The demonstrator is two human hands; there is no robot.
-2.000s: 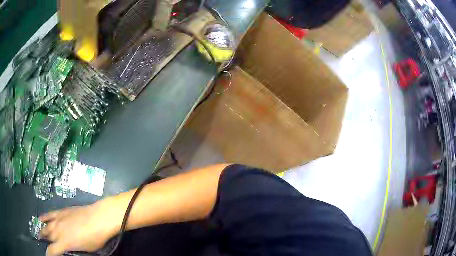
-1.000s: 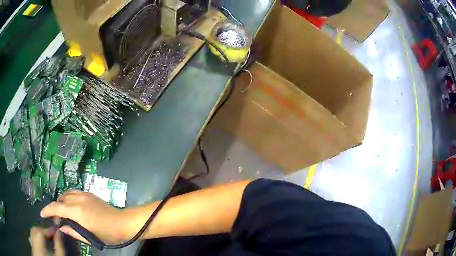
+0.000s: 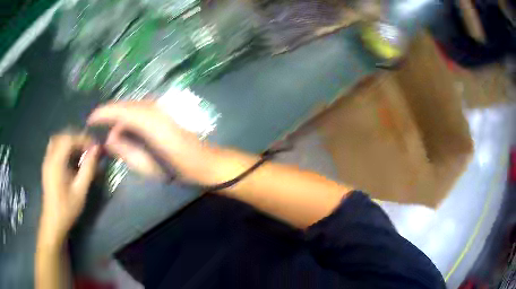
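The frame is blurred by motion. My right hand [image 3: 141,132] is closed around the dark handle of a soldering iron [image 3: 150,149], whose black cord crosses the wrist. My left hand [image 3: 67,163] is beside it at the left, its bent fingertips near the right fingertips. Something small and reddish shows at the left fingertips, too blurred to tell. A small green board [image 3: 117,174] lies below the hands. A glaring white board [image 3: 189,111] lies just behind my right hand.
The blurred pile of green boards [image 3: 136,51] is at the far side. The brown-edged tray [image 3: 305,42] and yellow round holder [image 3: 382,42] are at the back. A large cardboard box [image 3: 390,141] stands beyond the bench edge. Small whitish parts [image 3: 12,195] lie at far left.
The view has swung left, so the bench and box appear farther right. My left hand has come fully into view. The right hand still holds the iron, as one second ago.
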